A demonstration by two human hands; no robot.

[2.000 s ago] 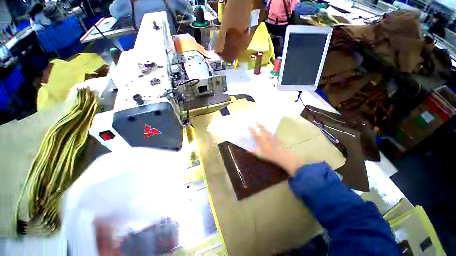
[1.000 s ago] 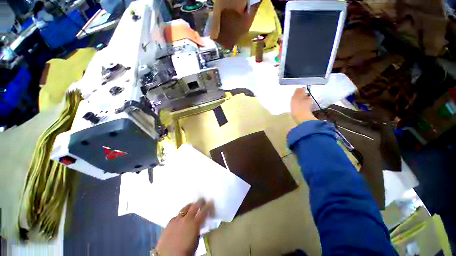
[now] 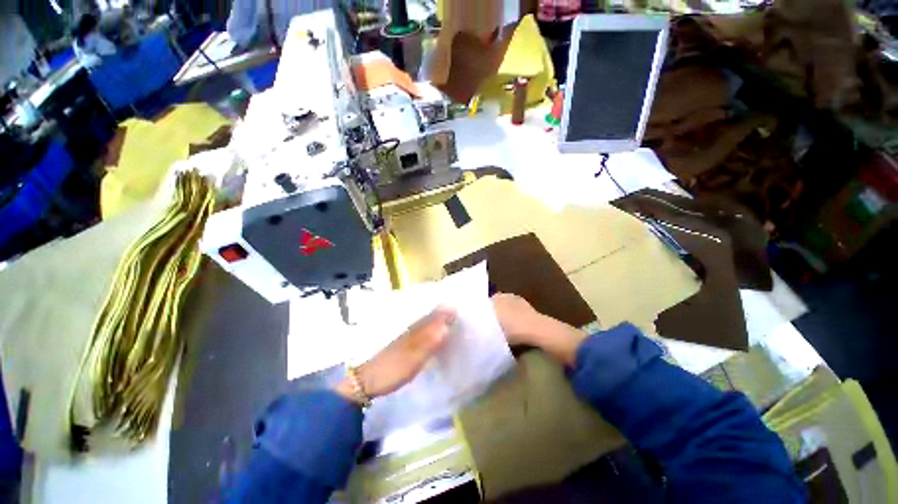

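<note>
White paper sheets (image 3: 340, 330) lie in front of and under the machine head (image 3: 310, 241). My left hand (image 3: 406, 352) lies over the paper with fingers extended; whether it grips is unclear. My right hand (image 3: 527, 323) is at the sheets' right edge, its fingertips partly hidden, and seems to hold that edge. A dark brown piece (image 3: 537, 271) lies on the khaki panel (image 3: 625, 256), partly covered by paper and my right hand. Both cuffs are blue.
Folded yellow-khaki layers (image 3: 153, 305) hang at left. The upright control screen (image 3: 612, 87) stands behind right. Dark brown pieces (image 3: 719, 305) with a metal tool (image 3: 679, 251) and black cord lie at right. Yellow-edged sheets (image 3: 852, 443) lie low right. Thread spools (image 3: 519, 100) stand behind.
My right hand has come from below the screen back to the paper. My left hand has moved up over the sheets. The paper now covers more of the brown piece's near part.
</note>
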